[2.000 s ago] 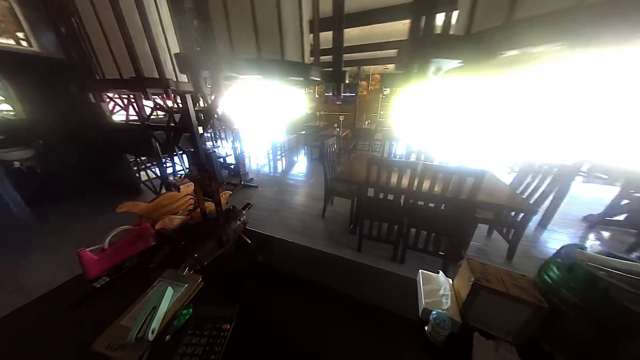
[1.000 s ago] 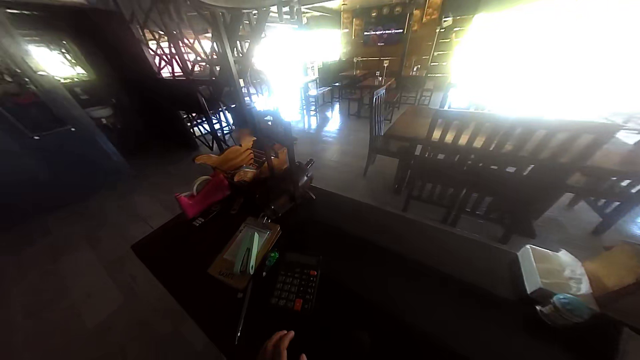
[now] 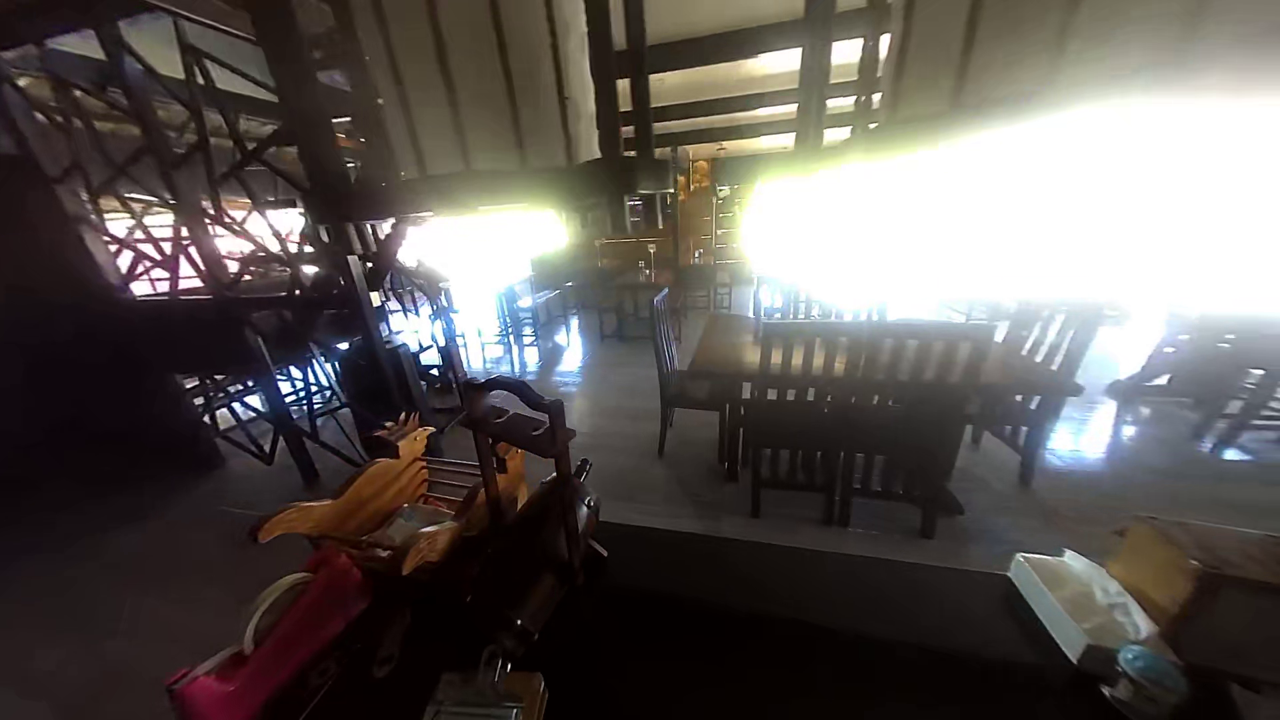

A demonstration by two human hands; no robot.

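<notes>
Neither of my hands shows in the head view. On the dark counter [image 3: 800,620] at lower left stands a pink tape dispenser [image 3: 275,640] with a pale roll. Beside it is a carved wooden holder [image 3: 370,495] shaped like a bird, and right of that a dark wooden stand [image 3: 520,430] with a bottle-like dark object [image 3: 560,510] in or against it. The metal clip of a clipboard [image 3: 490,690] is cut off by the bottom edge. At right, a white open box [image 3: 1080,605] with tissue-like contents is next to a small blue-topped container [image 3: 1150,675].
A cardboard box [image 3: 1200,590] sits at the counter's right end. Beyond the counter are a wooden dining table [image 3: 725,345], slatted chairs [image 3: 800,440] and high stools [image 3: 275,400] at left. Glare from the openings hides part of the room.
The view has swung up. A hand stood at the bottom edge beside the calculator one second ago; both are now out of view.
</notes>
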